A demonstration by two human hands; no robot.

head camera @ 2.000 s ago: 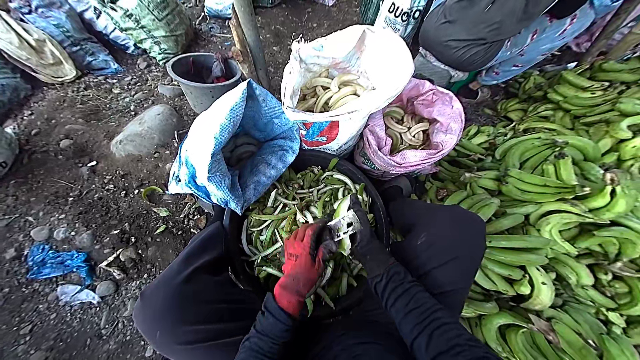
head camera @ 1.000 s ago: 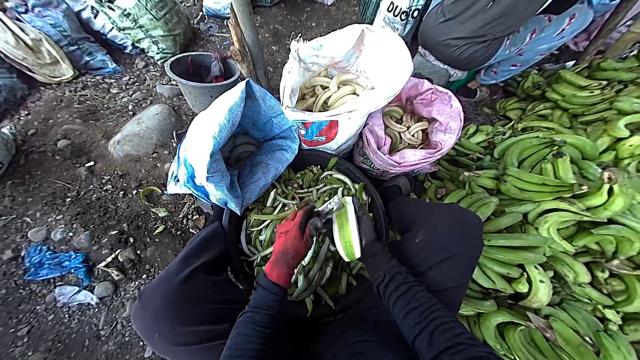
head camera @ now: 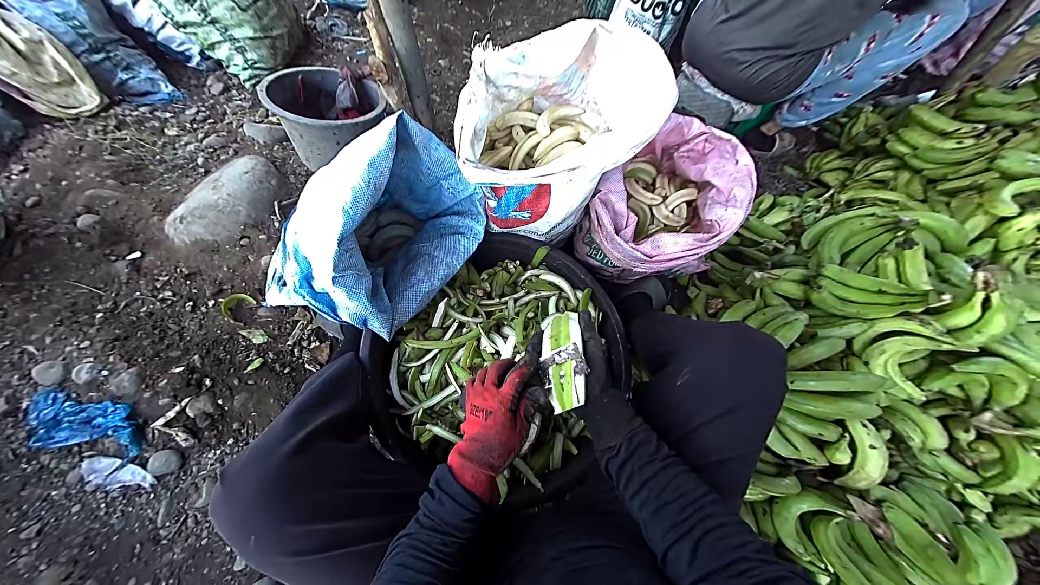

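Observation:
My left hand (head camera: 491,414), in a red glove with dark fingertips, grips a metal peeling tool (head camera: 562,356) that lies across a green plantain (head camera: 566,390). The plantain shows pale strips between green ones. My right hand (head camera: 603,382), in a black glove, holds the plantain from its right side. Both hands are above a black tub (head camera: 619,341) between my legs, filled with green and white peel strips (head camera: 443,341). The tool's handle is mostly hidden by my left fingers.
Beyond the tub stand a blue sack (head camera: 325,252), a white sack (head camera: 626,89) and a pink sack (head camera: 731,171), each holding peeled fruit. Green plantains (head camera: 869,292) are heaped at right. A grey bucket (head camera: 317,138), a large stone (head camera: 227,199) and a seated person (head camera: 772,49) are farther off.
The plantain has tilted to a more upright position between my hands since one second ago, and the tool now lies across its face rather than at its left edge.

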